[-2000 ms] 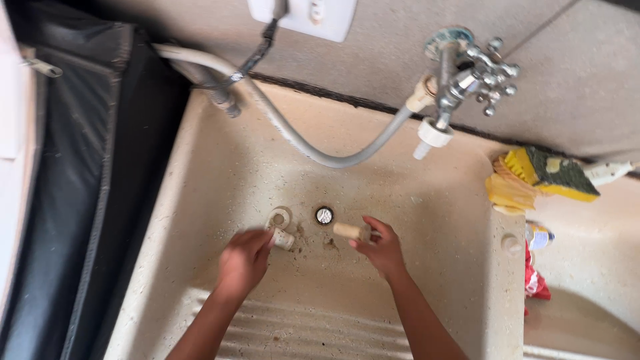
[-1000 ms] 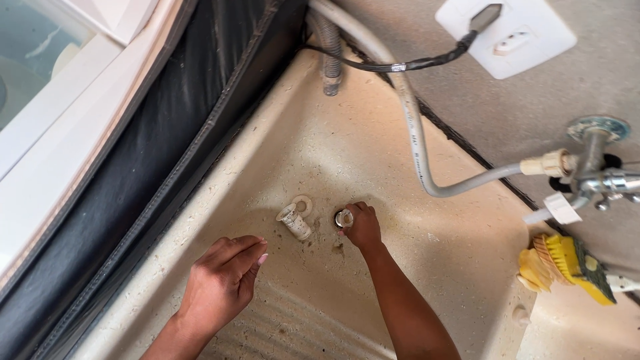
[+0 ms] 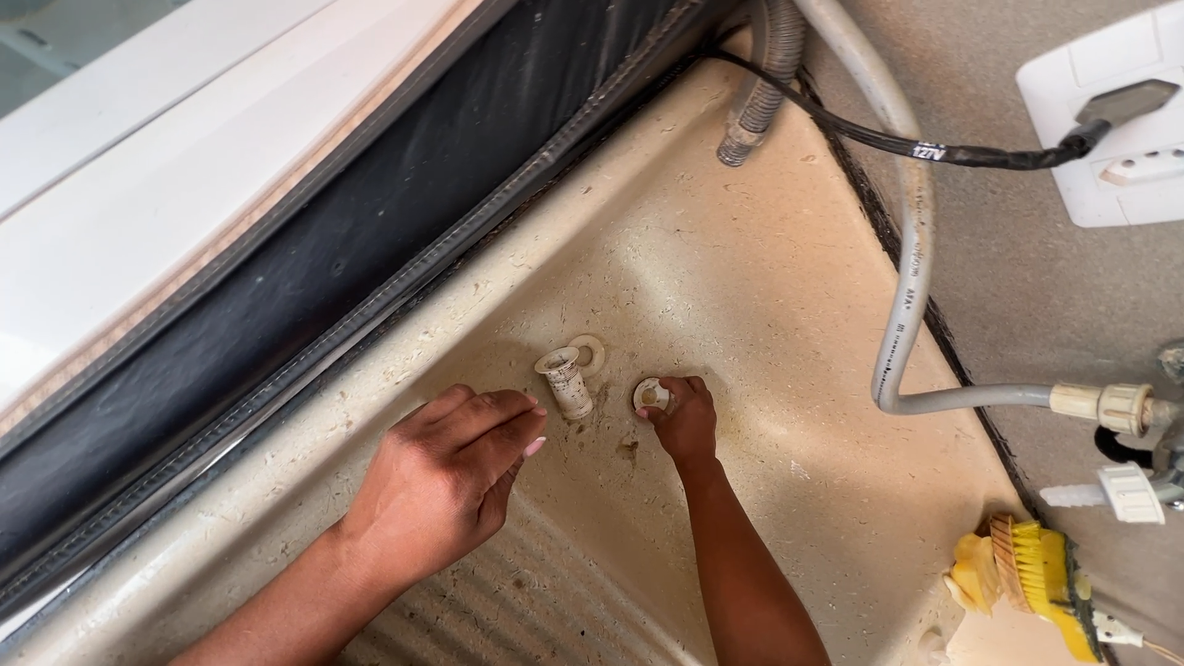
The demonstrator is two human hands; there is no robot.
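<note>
In the stone laundry sink (image 3: 777,305), my right hand (image 3: 683,416) pinches a round whitish plastic fitting (image 3: 650,396) by its rim, at the drain hole. The hole lies mostly under it. Left of that, a dirty white threaded plastic tube (image 3: 568,388) with a flared end lies on the sink floor. A flat white ring (image 3: 588,355) rests against the tube's flared end. My left hand (image 3: 453,462) hovers nearer to me, over the sink, its fingertips bunched together; I see nothing between them.
A corrugated drain hose (image 3: 760,92) hangs over the far corner. A grey hose (image 3: 911,250) curves to the tap at right, near a plugged outlet (image 3: 1110,111) and black cord (image 3: 869,139). A yellow scrub brush (image 3: 1041,573) sits on the right edge. A dark cover (image 3: 305,268) borders the left.
The cream-coloured piece my right hand held left of its fingers has moved to the drain. My left hand has let go of the threaded tube and drawn back. The view has turned.
</note>
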